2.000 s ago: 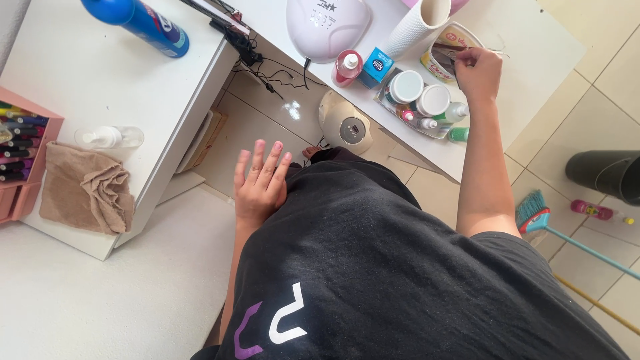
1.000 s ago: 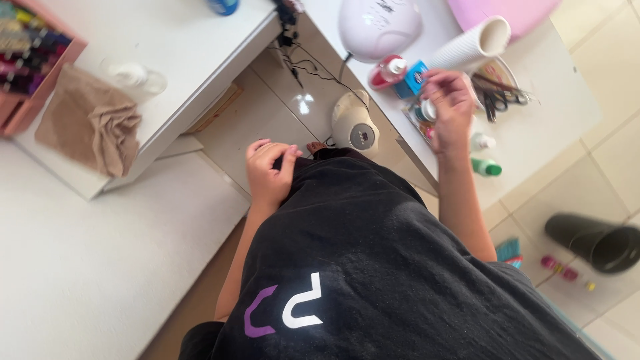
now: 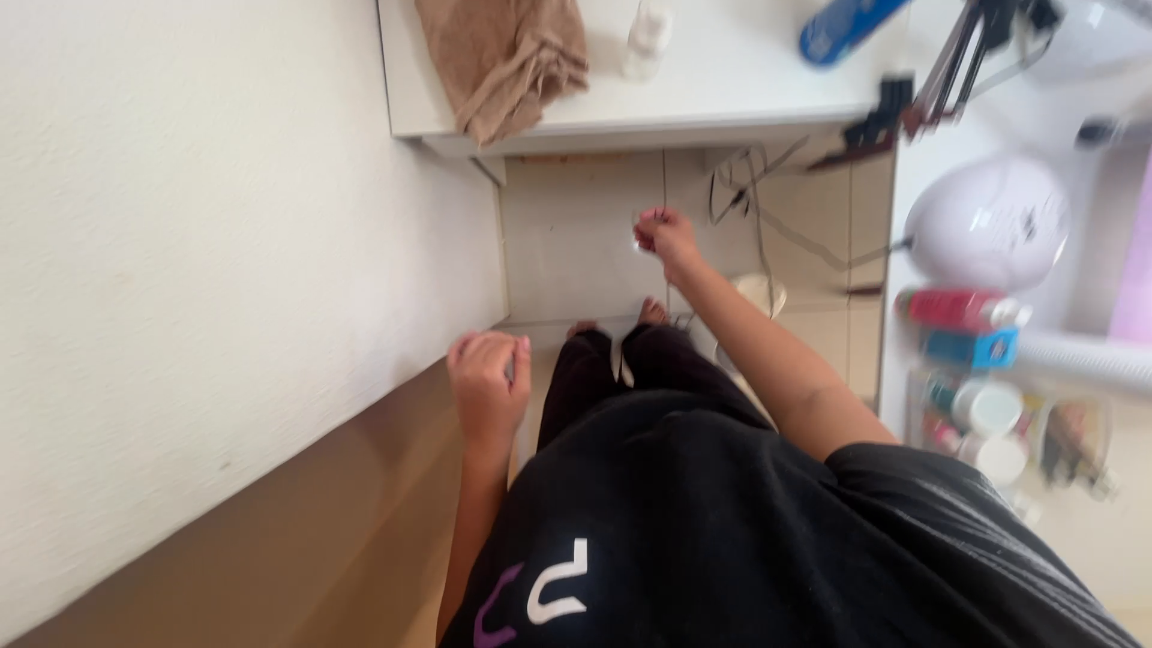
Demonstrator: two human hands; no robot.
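Note:
My left hand [image 3: 490,382] is curled beside the large white surface at the left. A small greyish patch shows between its thumb and fingers, too unclear to name. Over the tiled floor, before the white desk, is my right hand [image 3: 666,236], its fingers bent together; blur hides whether they hold something thin. A crumpled brown towel [image 3: 517,67] hangs slightly over the desk's front edge. Beside it on the desk are a clear bottle with a whitish top [image 3: 648,36] and a blue bottle or can [image 3: 846,31].
The white desk edge [image 3: 630,130] runs across the top. Black cables [image 3: 742,198] hang near the floor. On the right-hand white table are a white domed device [image 3: 990,225], a pink-red bottle [image 3: 958,309], a blue box [image 3: 972,348], white-lidded jars [image 3: 988,407] and a cup of tools [image 3: 1073,441].
My right hand was at the cup of tools, then above the bottles and jars; now it is away from that table, over the floor. The view has swung strongly to the left.

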